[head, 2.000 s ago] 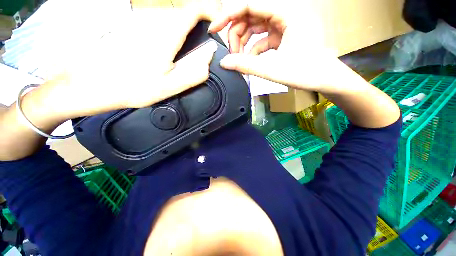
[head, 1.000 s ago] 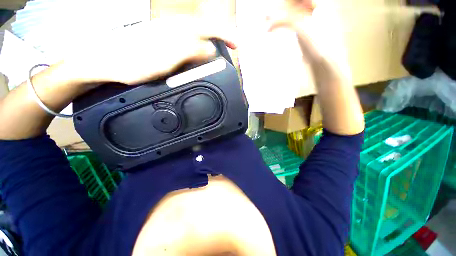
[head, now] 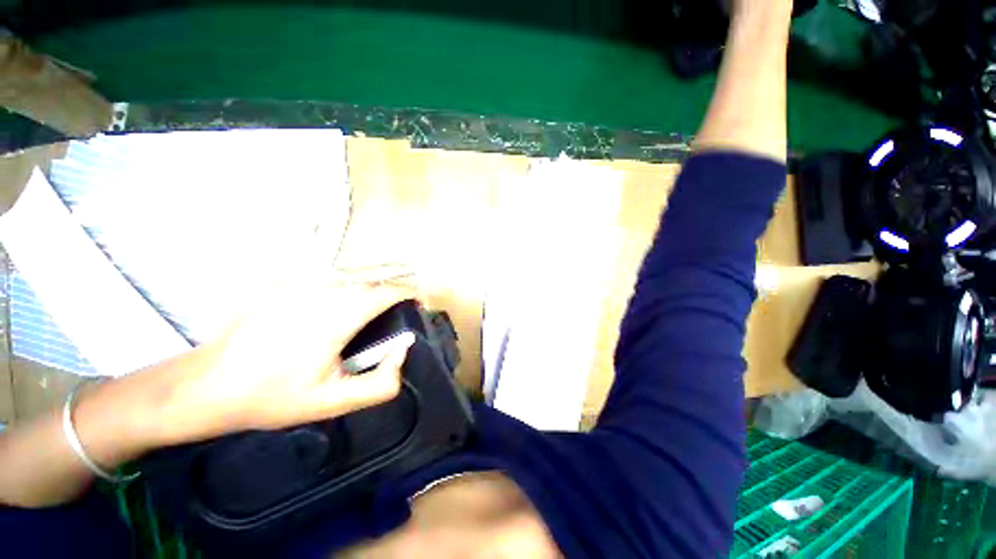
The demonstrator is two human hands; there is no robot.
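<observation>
The black fan base (head: 437, 409) is tilted against my body at the lower left, its oval groove facing up. My left hand (head: 295, 355) is shut on its upper edge, thumb over the face. A small white label (head: 366, 355) shows partly beside the thumb. My right arm reaches to the top right. My right hand is cut off by the top edge beside a dark object (head: 699, 44); its fingers and any grip are hidden.
White label sheets (head: 229, 207) lie on the cardboard-covered bench (head: 437, 186) at left, with white sheets (head: 552, 295) mid-bench. Black fans (head: 928, 197) stand at right. A green conveyor belt (head: 437, 55) runs behind. A green crate (head: 819, 491) is below right.
The view has swung towards the belt. My right arm has moved away from the base and stretched far forward. My left hand still holds the base, now lower in view, with its thumb across the face.
</observation>
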